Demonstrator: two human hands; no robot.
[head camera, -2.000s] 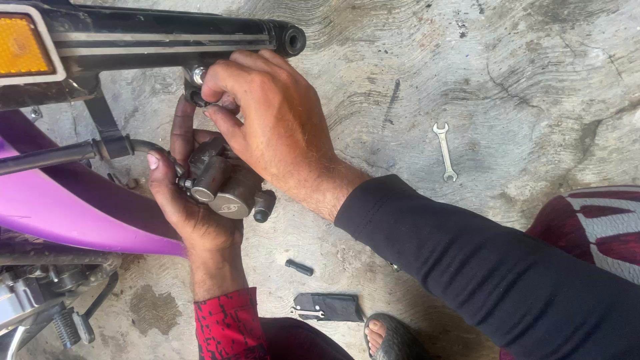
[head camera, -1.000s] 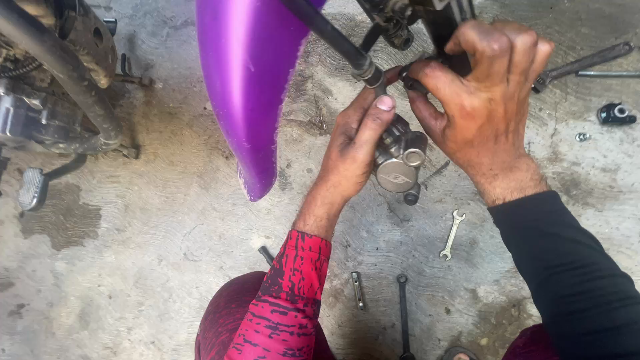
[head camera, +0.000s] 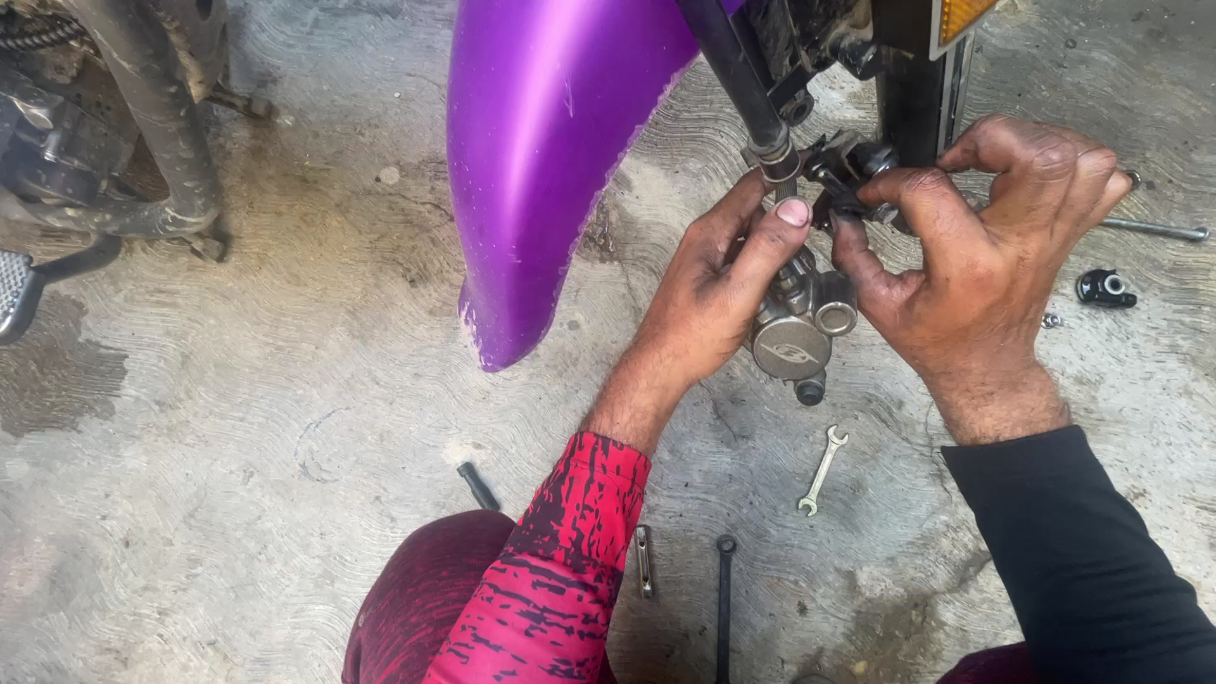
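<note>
A metal brake caliper (head camera: 790, 344) hangs below a black hose (head camera: 746, 85) beside the purple motorcycle fender (head camera: 518, 171). My left hand (head camera: 708, 294) grips the hose end just above the caliper, thumb on top and fingers curled behind. With thumb and index finger, my right hand (head camera: 978, 256) pinches a small dark part (head camera: 845, 176) by the black fork leg (head camera: 912, 95); its other fingers are raised. The exact shape of the pinched part is partly hidden by the fingers.
On the concrete lie an open-end wrench (head camera: 823, 470), a dark long-handled wrench (head camera: 725, 608), a small metal piece (head camera: 645, 560), a dark socket-like tool (head camera: 478, 486) and a black part (head camera: 1106, 288). The engine guard bar (head camera: 171, 123) and foot pedal (head camera: 17, 285) stand left.
The view has turned strongly since the oldest frame. Both hands stay at the caliper and fork; the small dark part between the right fingertips shows more plainly now.
</note>
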